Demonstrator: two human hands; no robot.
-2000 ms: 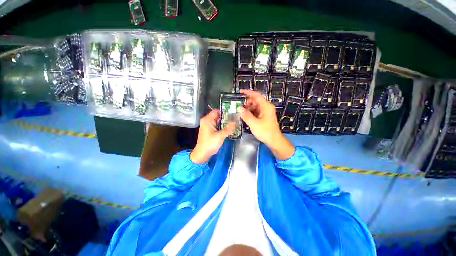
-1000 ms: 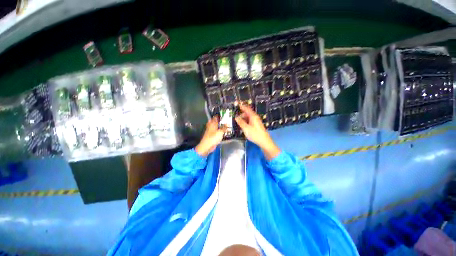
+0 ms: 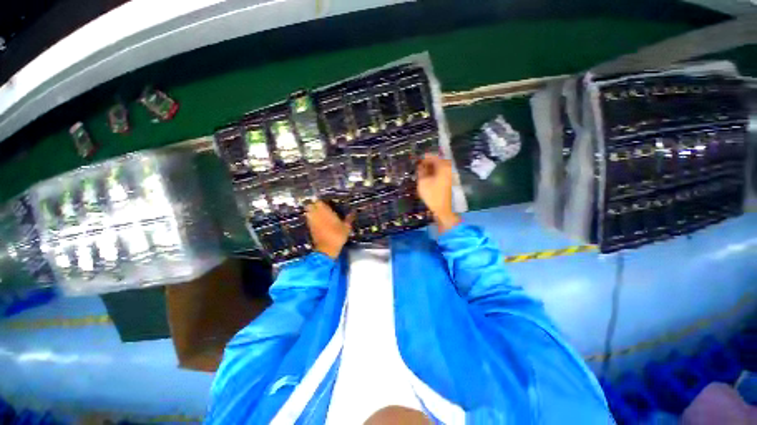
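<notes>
The dark housing tray lies in front of me with rows of black housings. Several pockets at its upper left show green-and-white boards. My left hand is at the tray's front middle, its fingers bent over the black housings. My right hand is over the tray's right end with its fingers curled together. Blur and the bent fingers hide whether either hand grips a piece. The clear blister tray with green boards lies to the left.
Small pale pieces lie right of the tray. Stacked dark trays with pale sheets are at far right. Three red-edged devices lie at the upper left. A brown carton is below the bench edge at left.
The view has swung right, so the trays sit further left. My hands, earlier together on a black housing with a green board, are now apart over the dark tray; that piece no longer shows between them.
</notes>
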